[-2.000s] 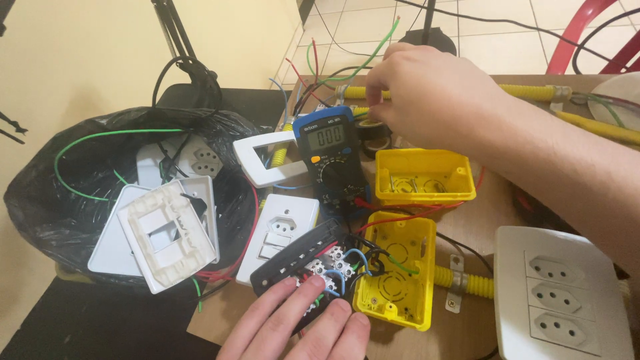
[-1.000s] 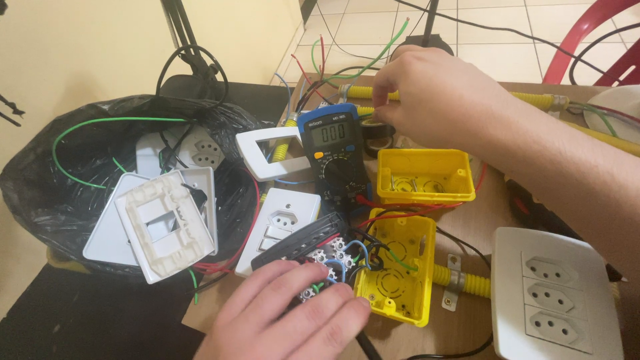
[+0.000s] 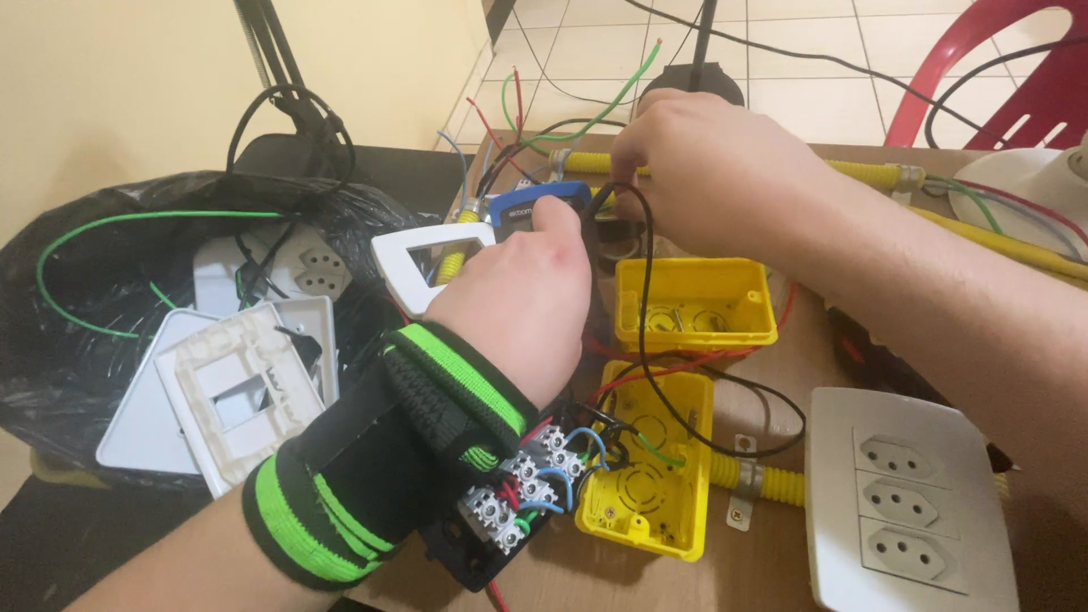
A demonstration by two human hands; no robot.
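My left hand [image 3: 527, 297], with a black and green wrist support [image 3: 382, 459], reaches over the blue-rimmed multimeter [image 3: 544, 194] and covers most of it; its grip is hidden. My right hand [image 3: 680, 161] is bent down beside the yellow corrugated conduit [image 3: 595, 163], a black test lead [image 3: 650, 289] hanging near its fingertips; what the fingers hold is unclear. Below my left wrist lies a wired socket module [image 3: 527, 484] with blue, red and green wires. Beside it is a yellow electrical box [image 3: 642, 476], with a second yellow box [image 3: 697, 297] above.
A white triple-outlet plate [image 3: 909, 501] stands at the lower right. At left, a black plastic bag [image 3: 68, 255] bears white cover plates [image 3: 246, 382] and an outlet. A white frame [image 3: 399, 263] lies by my left hand. Bare-ended wires [image 3: 629, 85] stick up at the table's far edge.
My left hand has moved from the wired socket module up to the multimeter, now covering its display. A black lead now loops over the yellow boxes. My right hand stays near the conduit.
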